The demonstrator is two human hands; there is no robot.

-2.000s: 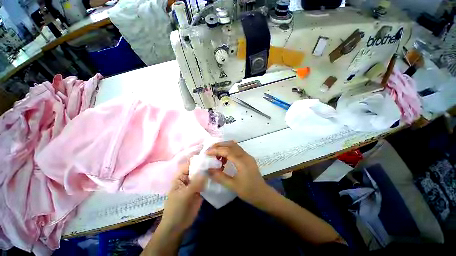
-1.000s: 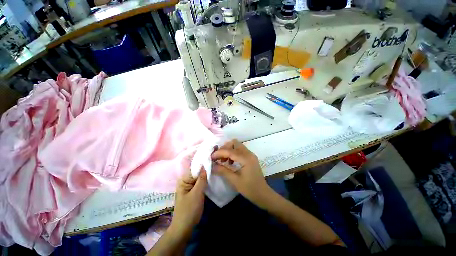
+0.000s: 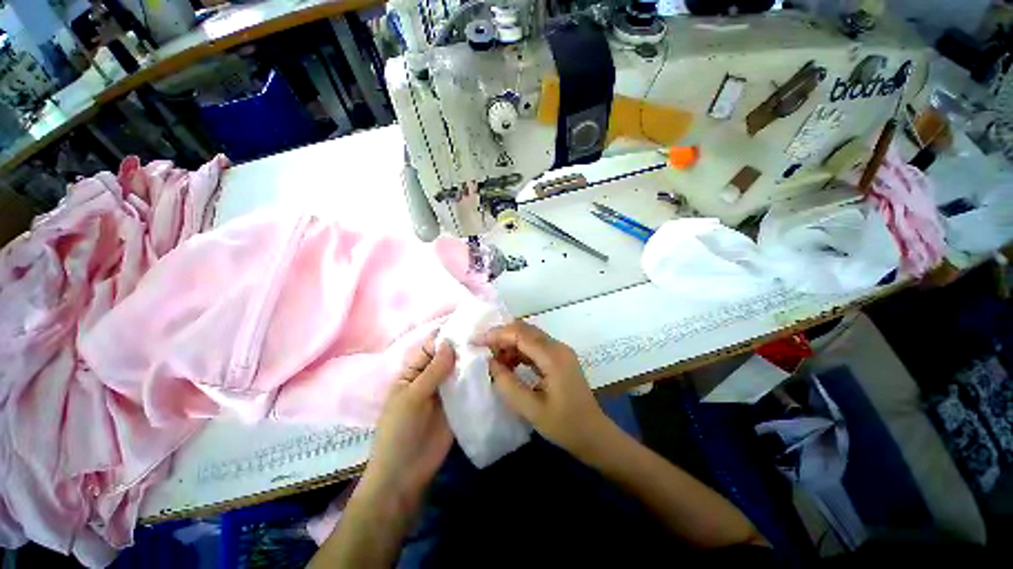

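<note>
A pink garment (image 3: 300, 322) lies heaped at the left and runs flat to the presser foot (image 3: 480, 258) of the sewing machine (image 3: 667, 100). A thin white piece (image 3: 478, 406) lies at its front right corner and hangs over the table's front edge. My left hand (image 3: 413, 417) pinches the left side of the white piece between thumb and fingers. My right hand (image 3: 544, 383) pinches its upper right part, with the fingertips curled. Whether the white piece is joined to the pink cloth cannot be told.
Grey tweezers (image 3: 564, 237) and blue-handled snips (image 3: 624, 222) lie on the machine bed. A stack of white pieces (image 3: 702, 258) lies right of them, with clear plastic. A pink bundle (image 3: 905, 217) is at the machine's right end. A printed ruler (image 3: 694, 322) runs along the front edge.
The white piece was bunched between my hands and is now spread flatter, hanging down between them. My hands are slightly farther apart. The pink cloth stays almost in place.
</note>
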